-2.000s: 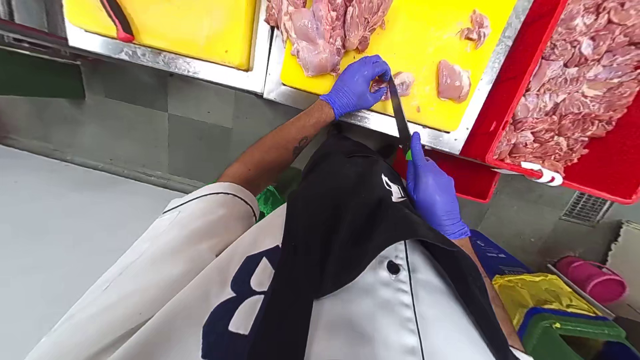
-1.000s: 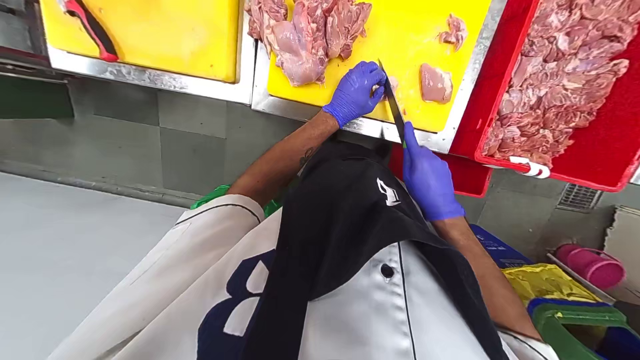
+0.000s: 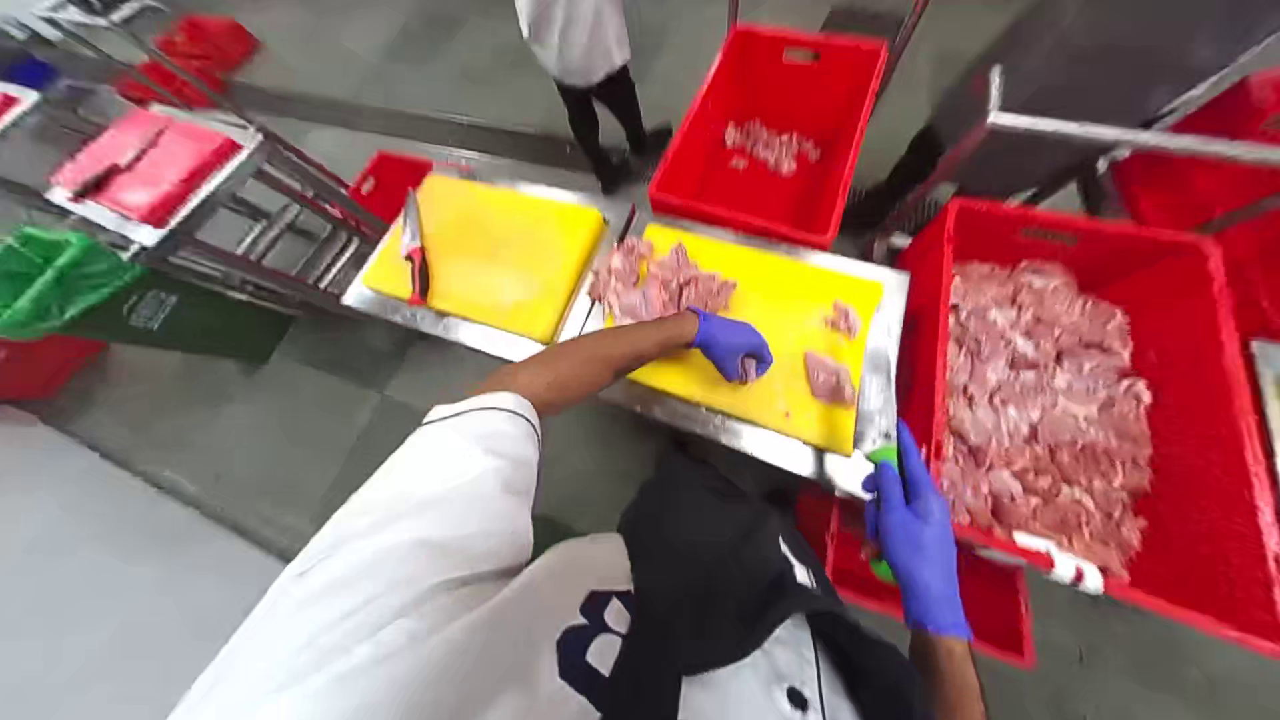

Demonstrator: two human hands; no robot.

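My left hand [image 3: 732, 346], in a blue glove, is closed on a small piece of raw meat [image 3: 748, 369] over the yellow cutting board [image 3: 720, 398]. Beyond its wrist lies a heap of raw meat pieces [image 3: 672, 285]. Two more pieces rest at the board's right side, a larger one [image 3: 829, 379] and a smaller one [image 3: 843, 319]. My right hand [image 3: 912, 525], gloved too, is at the board's near right corner, around a knife with a green handle [image 3: 883, 570]; its blade cannot be made out.
A red crate [image 3: 1218, 430] full of raw meat stands at the right, and another red crate [image 3: 770, 200] with small scraps is behind the board. At the left, a red-handled knife [image 3: 416, 262] lies on a second yellow board [image 3: 500, 255]. A person [image 3: 580, 45] stands beyond.
The view has tilted up and shows more of the room. My right hand with the knife has moved away from my left hand, which has moved farther in over the board.
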